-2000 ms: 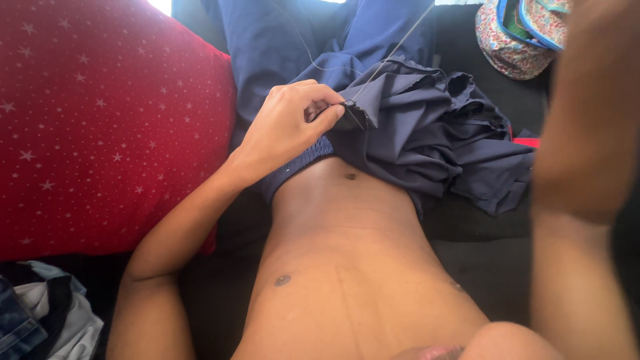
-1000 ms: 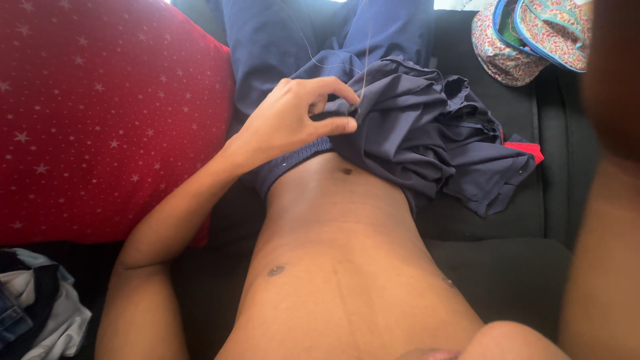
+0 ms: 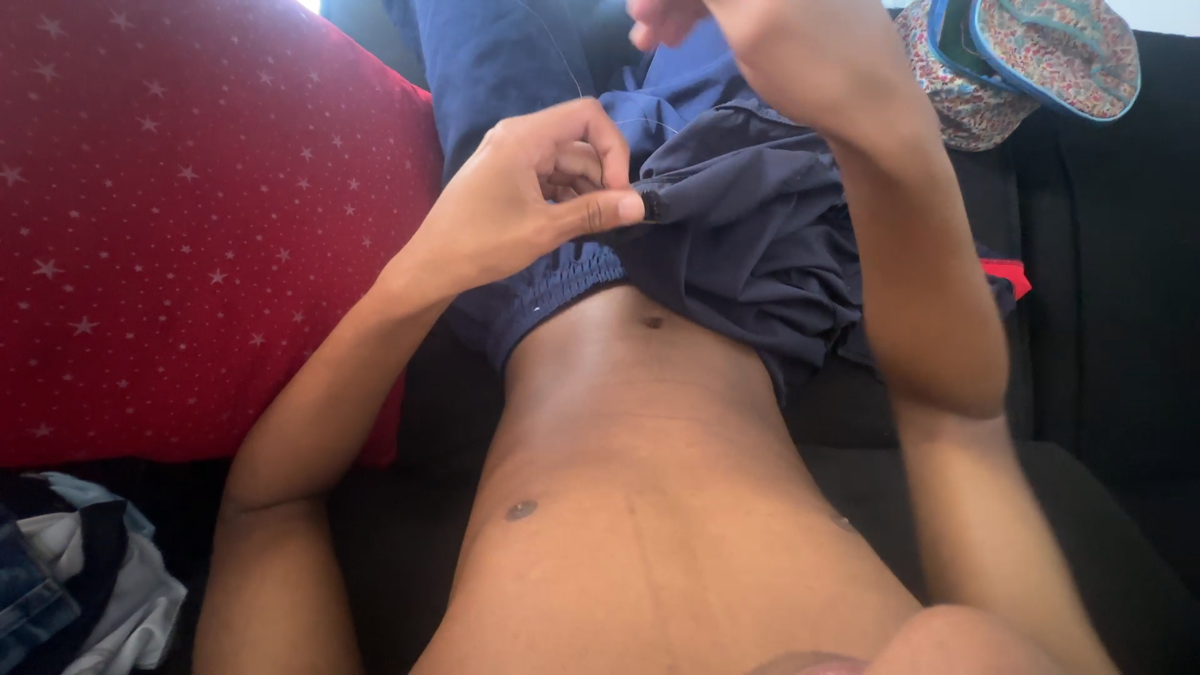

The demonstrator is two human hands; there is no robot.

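Note:
My left hand pinches the edge of a dark navy garment between thumb and forefinger, beside a small black patch on the cloth. The garment lies bunched over my lap, on blue trousers with a gathered elastic waistband. A thin pale thread runs over the trousers near my left hand. At the top edge is my right hand, raised above the garment and partly cut off by the frame. Its fingertips are blurred, and whether it holds a needle or thread cannot be seen.
A red cushion with white stars fills the left side. Loose clothes lie at the lower left. A floral fabric bag with blue piping is at the upper right of the black sofa. A red piece of cloth shows right of my forearm.
My right hand has come into view at the top, with its forearm now across the garment's right side. My left hand, looser one second ago, now pinches the cloth edge.

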